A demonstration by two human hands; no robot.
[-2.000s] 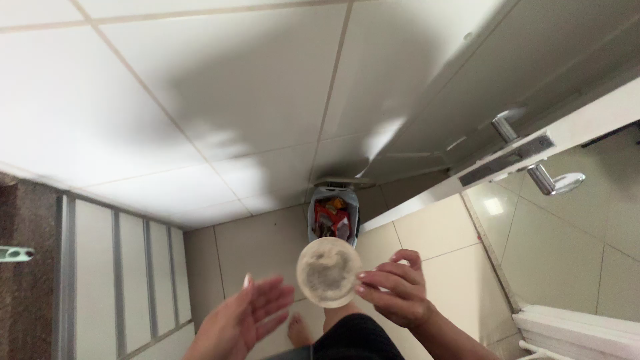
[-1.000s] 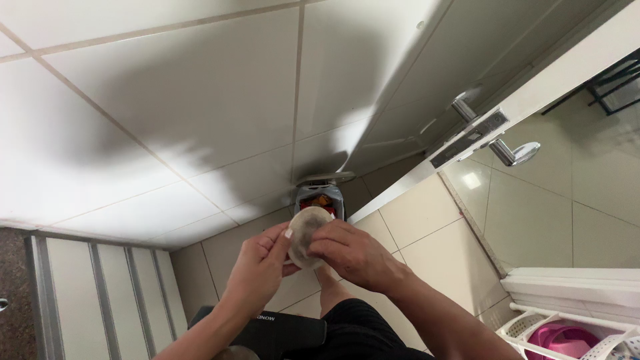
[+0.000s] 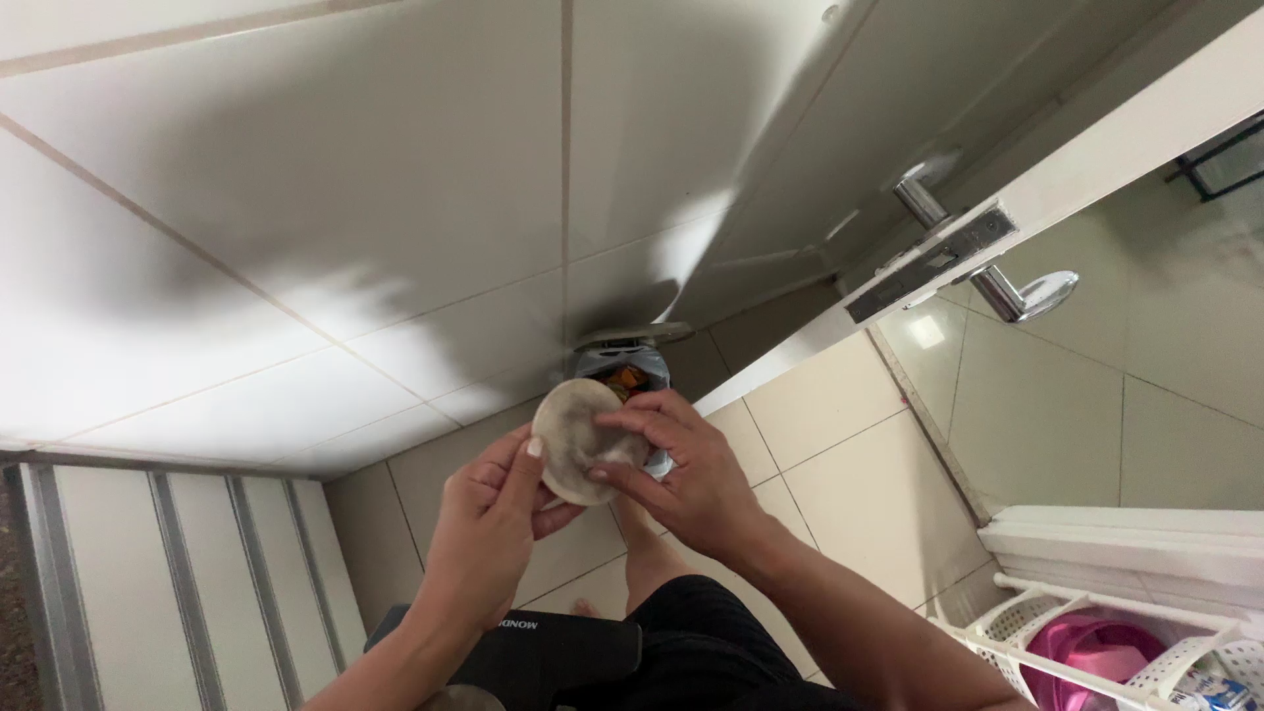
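Observation:
My left hand [image 3: 509, 494] grips the left rim of a round, shallow disc [image 3: 568, 434], pale with a grey fuzzy middle that looks like lint on a filter. My right hand [image 3: 681, 464] reaches over the disc from the right, thumb and fingers bent onto its grey surface; whether they pinch some of the fuzz is hard to tell. Beyond the disc, partly hidden by it, stands an open bin [image 3: 622, 357] lined with a bag, with orange and red waste inside.
A white door edge with a metal handle [image 3: 1022, 294] runs along the right. A white rack [image 3: 1086, 602] holding a pink item is at lower right. Drawer fronts [image 3: 197, 583] stand at left. A black appliance [image 3: 553, 647] lies close to my body, above the tiled floor [image 3: 839, 464].
Two seconds ago my right hand held the disc and my left hand was apart from it. Now my left hand holds the rim and my right fingers are on its face.

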